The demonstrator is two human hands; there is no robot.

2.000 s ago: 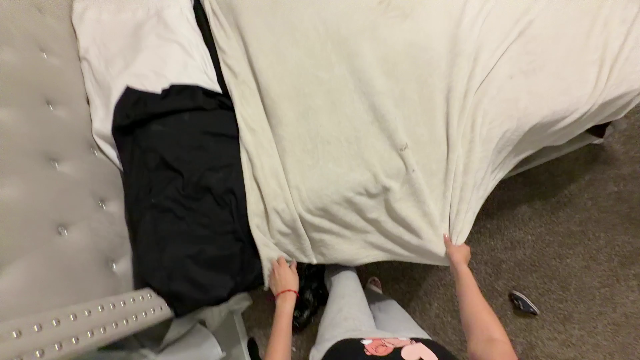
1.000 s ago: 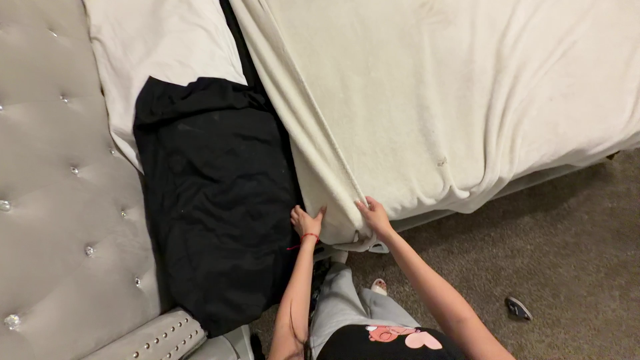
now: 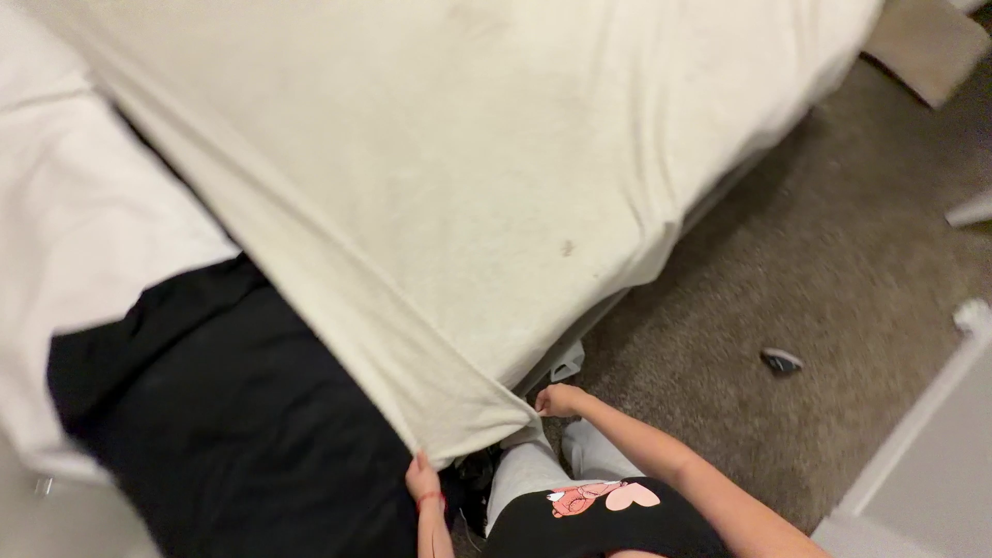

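Note:
A cream blanket (image 3: 434,201) covers most of the bed, with a folded-over strip running diagonally to its near corner. My left hand (image 3: 422,477), with a red string bracelet at the wrist, pinches the blanket's edge beside the black pillow. My right hand (image 3: 559,401) grips the fold's other corner at the bed's side. Between the two hands the blanket hangs in a short pale flap. The black pillow (image 3: 248,411) lies at the lower left, against a white pillow (image 3: 101,201) at the far left.
Brown carpet (image 3: 697,310) runs along the bed's right side, with a small dark shoe (image 3: 781,362) on it. A beige flat piece (image 3: 926,46) lies at the upper right. A white-edged grey panel (image 3: 922,434) stands at the lower right. The grey tufted headboard is barely visible at lower left.
My hands have moved apart from their close position one second ago, and the fold of blanket between them is wider. The view has swung and moved closer to the bed.

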